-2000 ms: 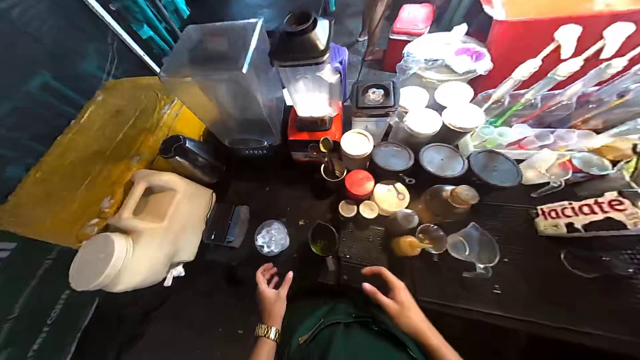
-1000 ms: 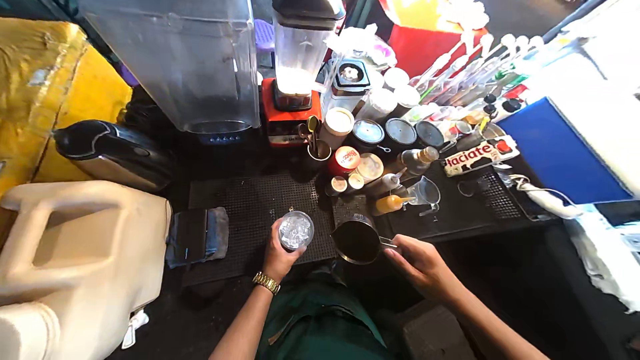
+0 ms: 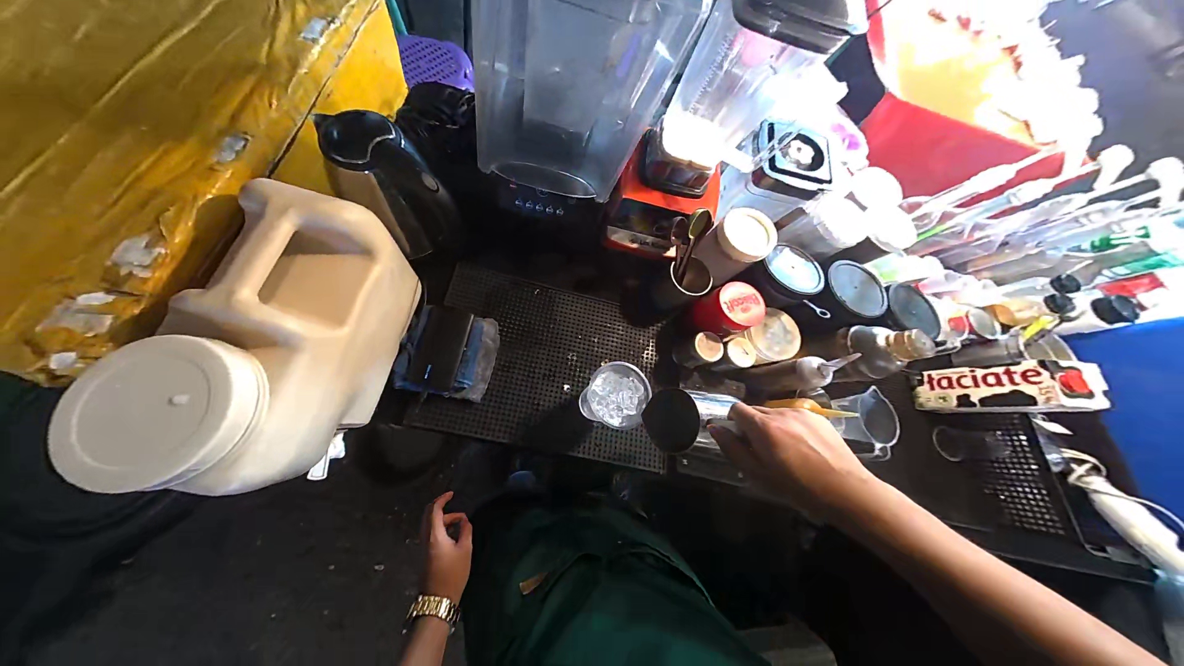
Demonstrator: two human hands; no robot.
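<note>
My right hand point(image 3: 786, 444) grips a metal pitcher point(image 3: 673, 421) by its handle side, its dark mouth tilted toward a clear cup of ice point(image 3: 616, 396). The cup stands on a black perforated mat point(image 3: 546, 347), close to the pitcher's left. Whether pitcher and cup touch is hard to tell. My left hand point(image 3: 448, 548), with a gold watch at its wrist, hangs below the mat, fingers loosely curled and holding nothing. Small squeeze bottles point(image 3: 803, 372) and a clear measuring jug point(image 3: 874, 421) are beside and beyond my right hand.
A big beige jug point(image 3: 319, 287) stands at left, near a black kettle point(image 3: 384, 176). Behind the mat are a clear dispenser point(image 3: 578, 92) and a red-based blender point(image 3: 661, 199). Lidded jars point(image 3: 856, 289) and a red-lidded jar point(image 3: 740, 305) crowd the right. A wrapped package point(image 3: 1013, 386) lies farther right.
My left hand has let go of the ice cup, which now stands on the mat, and has moved down-left. The pitcher in my right hand has tilted toward the cup. The view has shifted.
</note>
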